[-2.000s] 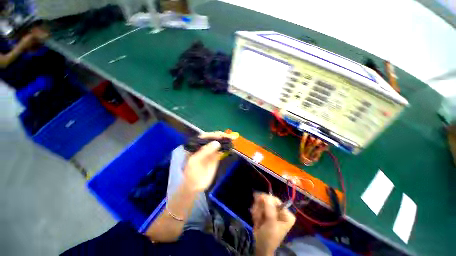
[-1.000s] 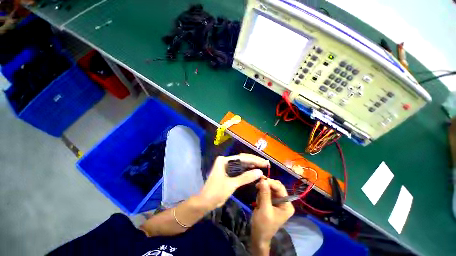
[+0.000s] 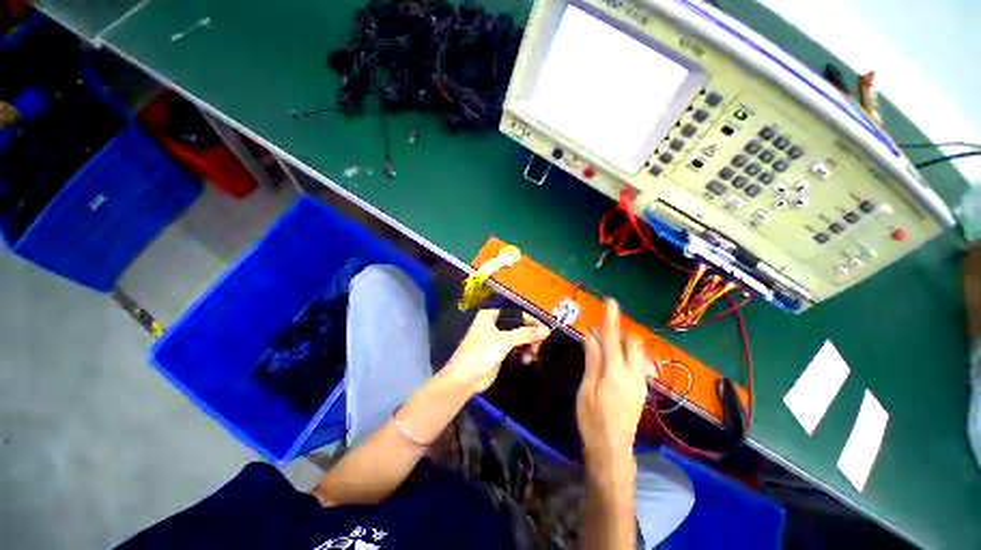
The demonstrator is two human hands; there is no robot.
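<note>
My left hand (image 3: 489, 349) is closed on a small black cable assembly (image 3: 510, 319) at the bench edge. Its fingertips are just below the small white test socket (image 3: 565, 312) on the orange fixture board (image 3: 532, 285). My right hand (image 3: 613, 376) is raised beside the socket, over the front edge of the board, with its fingers pointing up. Whether it holds anything is hidden. The test probe cannot be made out. Thin red test lead (image 3: 676, 378) loops right of my right hand.
A yellow clamp (image 3: 489, 274) sits at the board's left end. The beige tester (image 3: 742, 150) stands behind, with coloured wires below it. A tangled black pile (image 3: 430, 64) lies left of it. Blue crates (image 3: 231, 322) and a red bin (image 3: 204, 150) stand below the bench. Two white slips (image 3: 818, 387) lie right.
My left hand has moved up to the white socket with the black cable assembly. My right hand has moved up and right, its fingers now extended; the grey probe seen earlier no longer shows.
</note>
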